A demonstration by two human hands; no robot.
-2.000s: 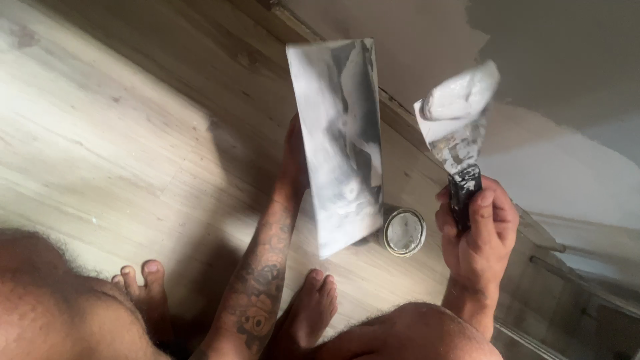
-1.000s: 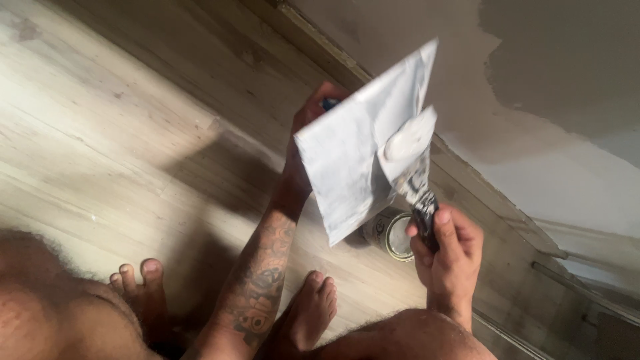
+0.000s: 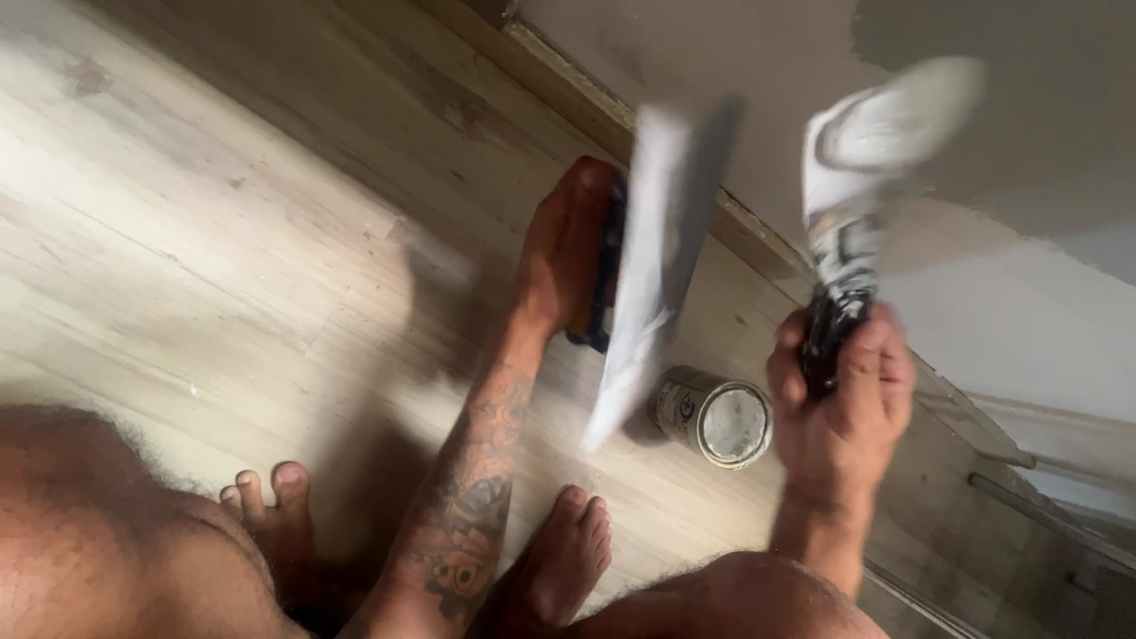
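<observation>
My left hand point(image 3: 564, 253) grips the dark handle of a wide steel plastering trowel point(image 3: 652, 266), whose blade is tilted nearly edge-on and blurred by motion. To its right, my right hand point(image 3: 848, 390) holds a putty knife point(image 3: 839, 222) by its black, smeared handle, blade up. A lump of white filler point(image 3: 896, 124) lies on the knife's blade. The trowel and the knife are apart. Between my hands, lower down, a metal can point(image 3: 710, 415) stands on the wood-look floor, with whitish material at its round top.
A wall point(image 3: 985, 231) with grey and pale patches rises at the upper right, with a baseboard point(image 3: 763, 240) along its foot. My bare feet and knees are at the bottom. A dark metal-edged frame point(image 3: 1021, 497) stands at the lower right.
The trowel has turned from showing its broad face to nearly edge-on. The putty knife, close against the trowel one second ago, has moved right, away from it, with filler on its blade.
</observation>
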